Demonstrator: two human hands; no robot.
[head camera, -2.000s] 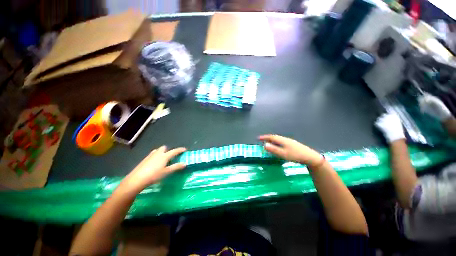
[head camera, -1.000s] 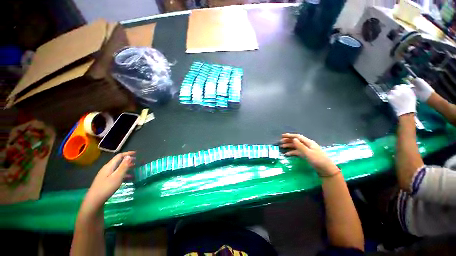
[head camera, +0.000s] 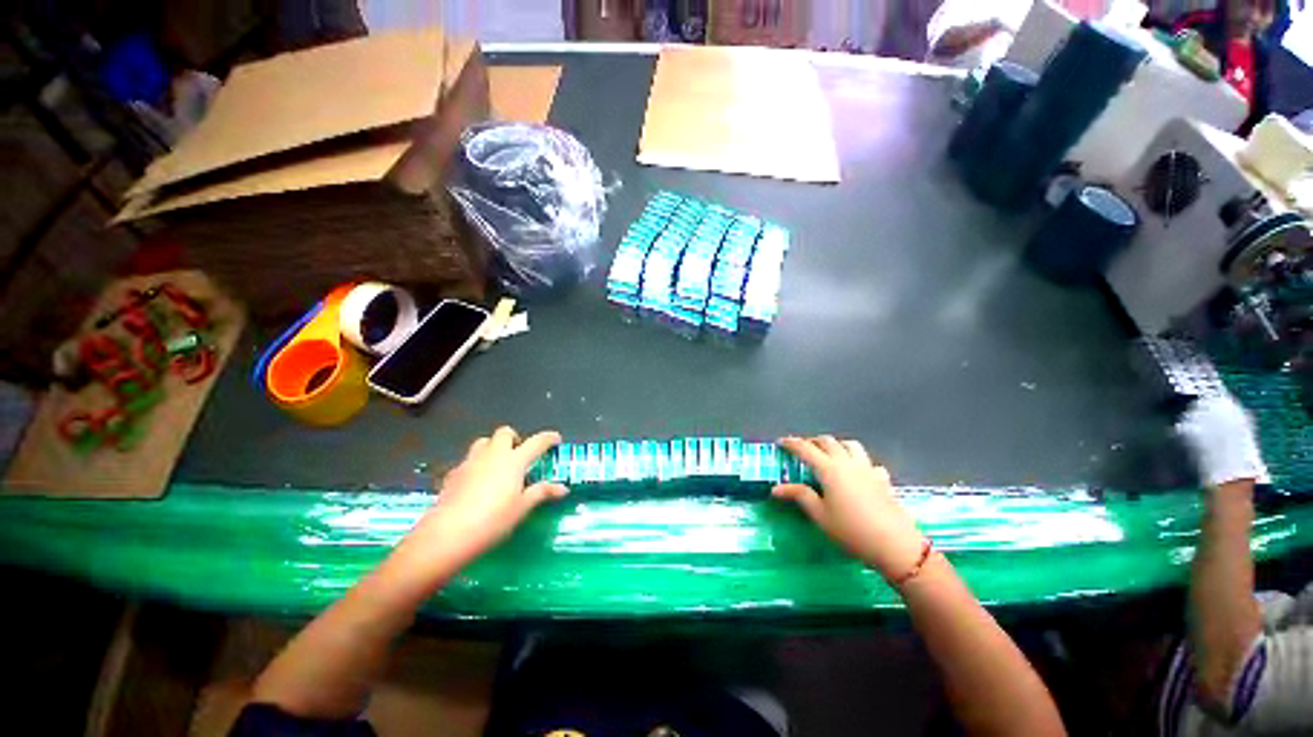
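Note:
A row of teal blocks with pale edges (head camera: 665, 459) lies nearly straight along the near side of the bench. My left hand (head camera: 497, 487) grips its left end between thumb and fingers. My right hand (head camera: 847, 494) grips its right end the same way. Fingers cover both end pieces. A block stack of several curved rows (head camera: 701, 265) sits mid-bench, beyond the row and apart from my hands.
Glossy green edge covering (head camera: 655, 554) runs along the front. Tape rolls (head camera: 317, 380), a smartphone (head camera: 431, 351), a plastic-wrapped bundle (head camera: 533, 206) and cardboard (head camera: 339, 231) stand left. A tan sheet (head camera: 739, 114) lies far. A coworker's gloved hand (head camera: 1221, 439) is right, by a machine (head camera: 1174, 202).
My hands have come closer together than one second ago and now hold both row ends. The row is shorter and straighter. The coworker's visible gloved hand is lower in view.

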